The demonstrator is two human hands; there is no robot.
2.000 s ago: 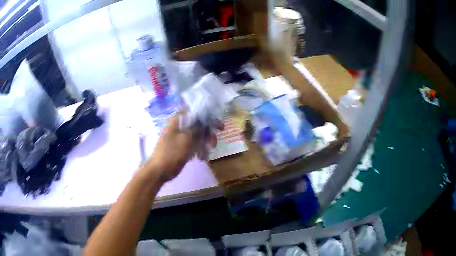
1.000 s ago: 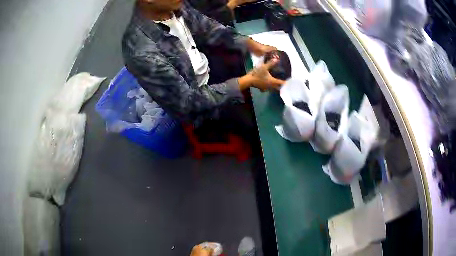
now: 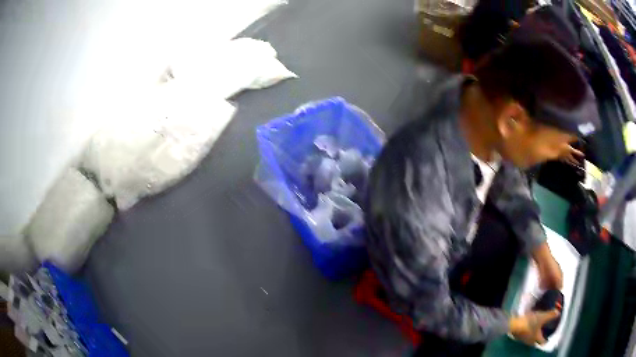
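Note:
Neither of my hands shows in the head view. Nearest in front is a blue plastic crate (image 3: 317, 240) on the floor, holding several wrapped grey-white units (image 3: 336, 215), one with a dark centre. To its right a seated person (image 3: 432, 202) in a grey patterned jacket and dark cap holds a round black unit (image 3: 549, 307) in both hands over a white sheet (image 3: 566, 268) on the green-topped bench (image 3: 554, 208).
Large white sacks (image 3: 157, 150) lie along the left. A second blue crate (image 3: 70, 307) with grey-white pieces is at the lower left. Part of a red stool (image 3: 387, 307) shows under the person. A brown carton (image 3: 441, 35) stands at the top.
The view has swung left from the white shelf and bench to the floor. The blue crate and person now appear further right. The hand at the bottom edge is gone from view.

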